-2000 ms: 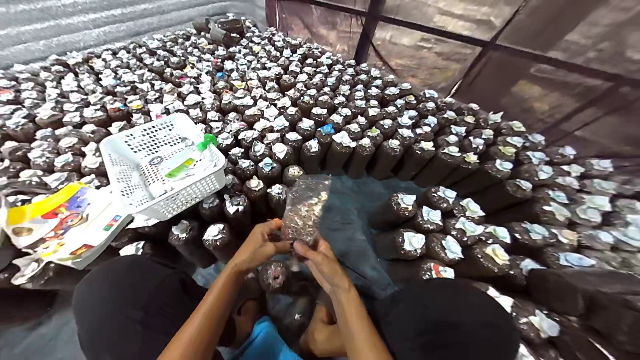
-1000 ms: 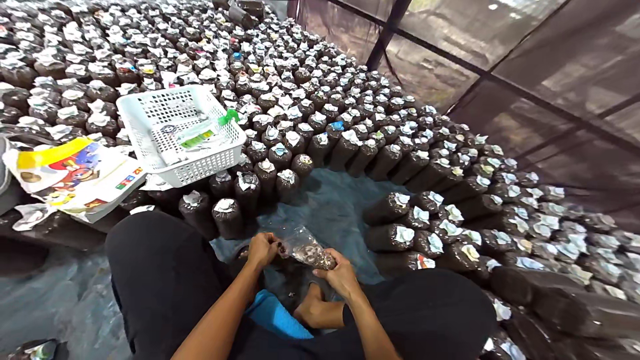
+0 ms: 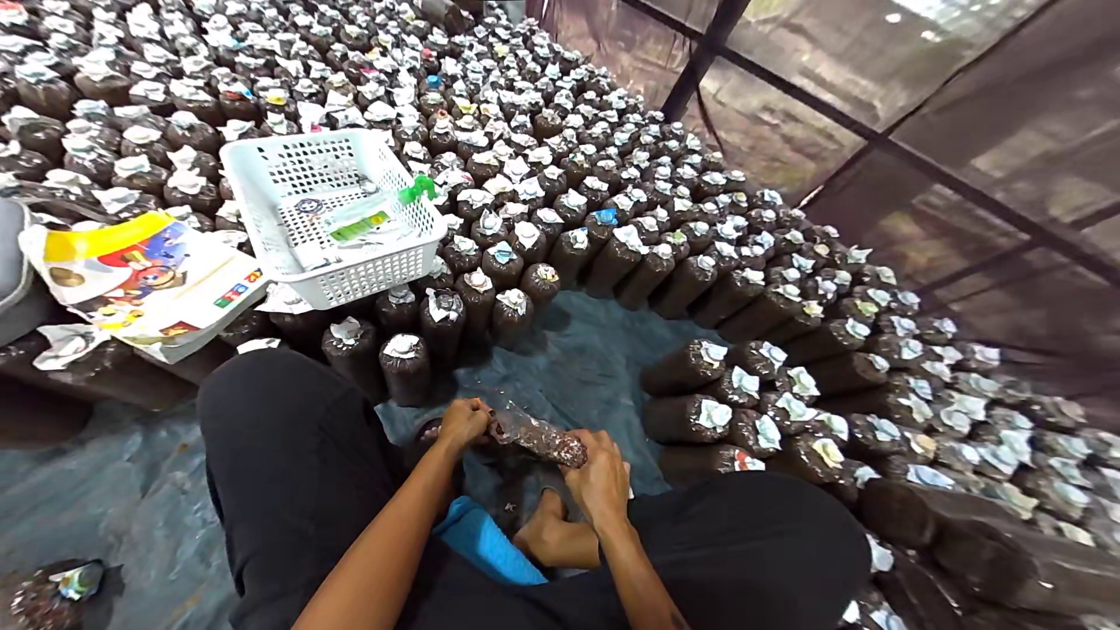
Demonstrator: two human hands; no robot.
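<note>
Both hands hold a clear plastic bag of mottled grain-like material (image 3: pixel 547 439), tilted between them above my bare foot. My left hand (image 3: pixel 464 423) pinches the bag's loose end, beside the top of a dark bag that is partly hidden below it. My right hand (image 3: pixel 598 472) wraps around the fuller, lower right end of the clear bag. A light blue cloth (image 3: pixel 490 542) lies under my forearms, between my legs.
Packed dark cylindrical bags with paper-plugged tops (image 3: pixel 407 372) surround me in front and at right. A white plastic basket (image 3: pixel 367 280) with packets and a green-topped item rests on them, beside a printed plastic sack (image 3: pixel 166 276). Blue sheeting (image 3: pixel 577 350) covers the floor.
The clear bag was held upright in both hands; it has been lowered and tilted, with my hands now at its opposite ends. The view has shifted.
</note>
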